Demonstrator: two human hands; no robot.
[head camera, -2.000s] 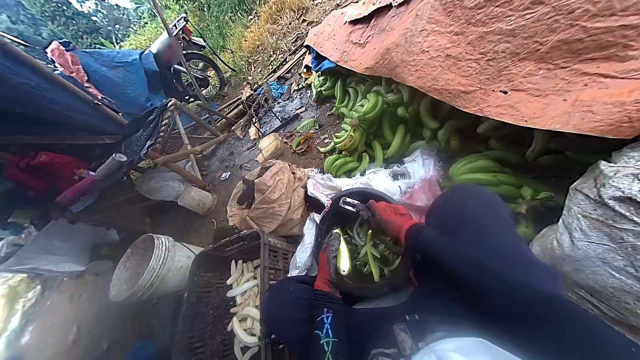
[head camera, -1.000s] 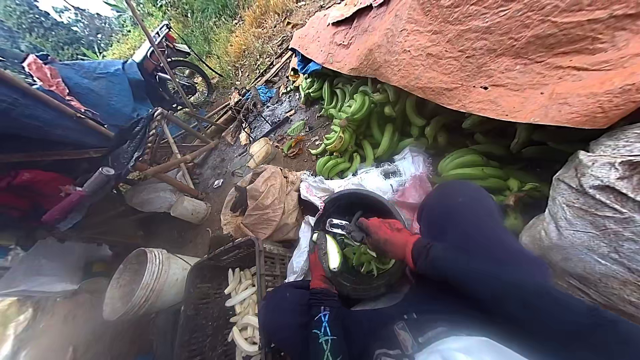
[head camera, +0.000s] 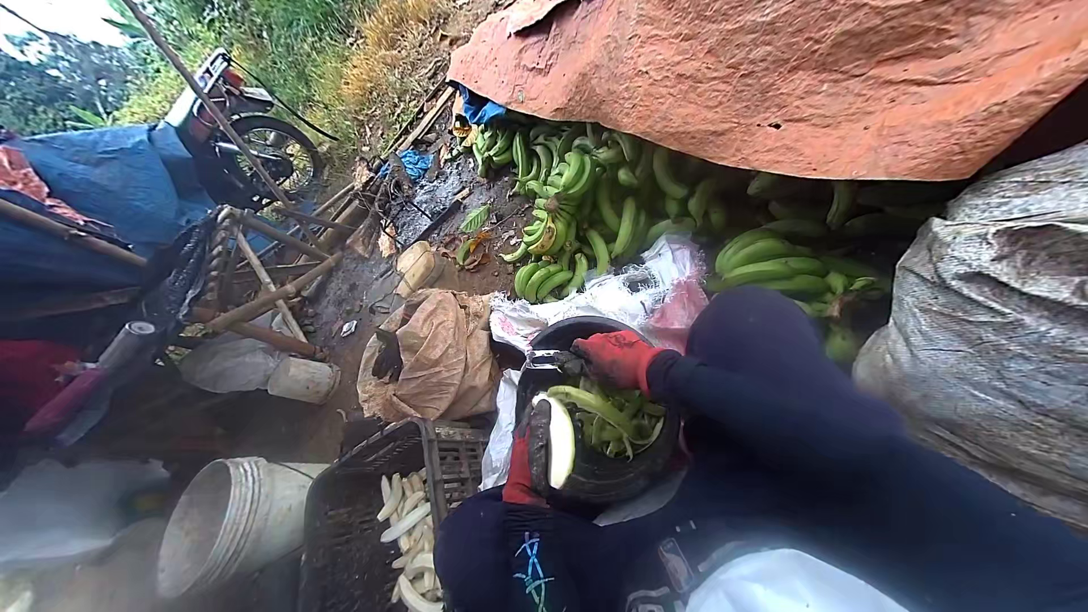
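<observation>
My left hand (head camera: 529, 455), in a red and dark work glove, holds a partly peeled green banana (head camera: 560, 442) upright at the left side of a black bucket (head camera: 612, 486). Above it, my right hand (head camera: 614, 357), in the same kind of glove, grips a metal peeler (head camera: 541, 360) near the bucket's far rim. Green peels (head camera: 608, 416) lie inside the bucket between my knees. The peeler's handle is mostly hidden by my fingers. Peeled bananas (head camera: 412, 531) lie in a black plastic crate (head camera: 365, 501) to the left.
Green bananas (head camera: 586, 195) are heaped ahead under an orange tarp (head camera: 765, 85). A tan sack (head camera: 433, 357) stands beyond the crate, a white bucket (head camera: 246, 510) lies tilted at the left, and a large grey sack (head camera: 986, 331) is at the right. A motorcycle (head camera: 255, 144) stands far left.
The peeler in my right hand has moved away from the banana, toward the bucket's far rim. The banana in my left hand stands more upright and shows more pale flesh than two seconds ago.
</observation>
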